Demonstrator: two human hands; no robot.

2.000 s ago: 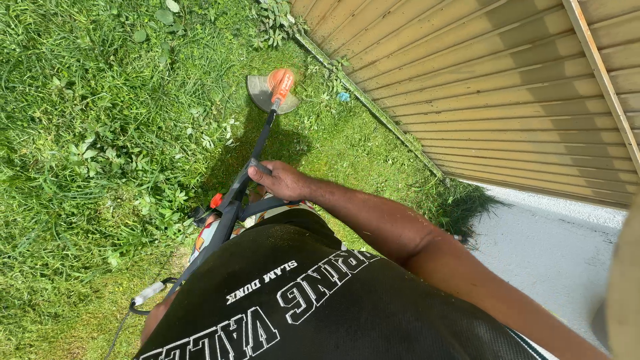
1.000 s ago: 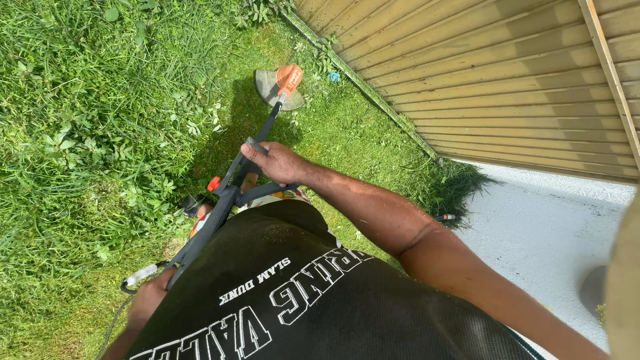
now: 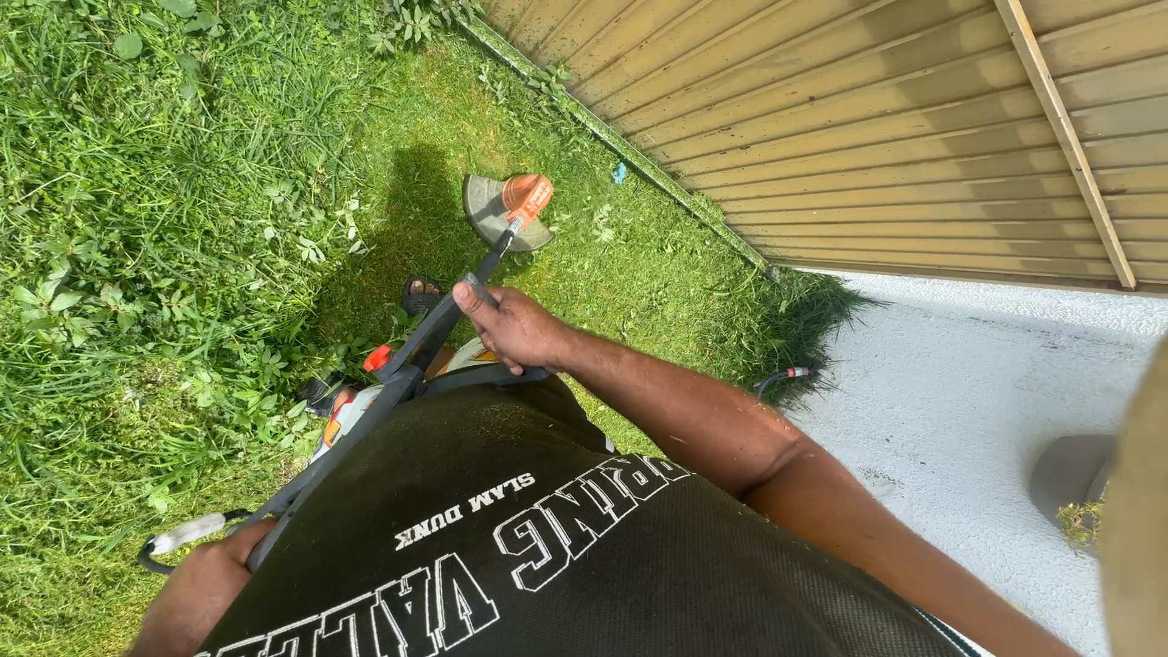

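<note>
My right hand [image 3: 516,330] is closed around the front handle of a corded string trimmer [image 3: 401,370], thumb on top. My left hand [image 3: 205,579] wraps the trimmer's rear end at lower left, partly hidden by my dark shirt. Beside it a white cable connector [image 3: 187,534] joins a black cord. The orange trimmer head [image 3: 527,196] with its grey guard [image 3: 486,203] is low over short grass, left of the wall's base. A red knob [image 3: 377,358] sits on the shaft. The cutting line cannot be made out.
A tan ribbed metal wall [image 3: 821,128] edges the short grass. Taller grass and weeds [image 3: 137,201] stand at left. My sandalled foot [image 3: 421,294] is near the shaft. A white paved surface [image 3: 949,401] lies at right, with a cable end [image 3: 796,372] by dark grass. A blue scrap [image 3: 620,173] lies near the wall.
Relative to the blue scrap, the trimmer head is lower in the view than two seconds ago. Both hands have kept hold of the trimmer. More of my left hand shows than in the oldest frame.
</note>
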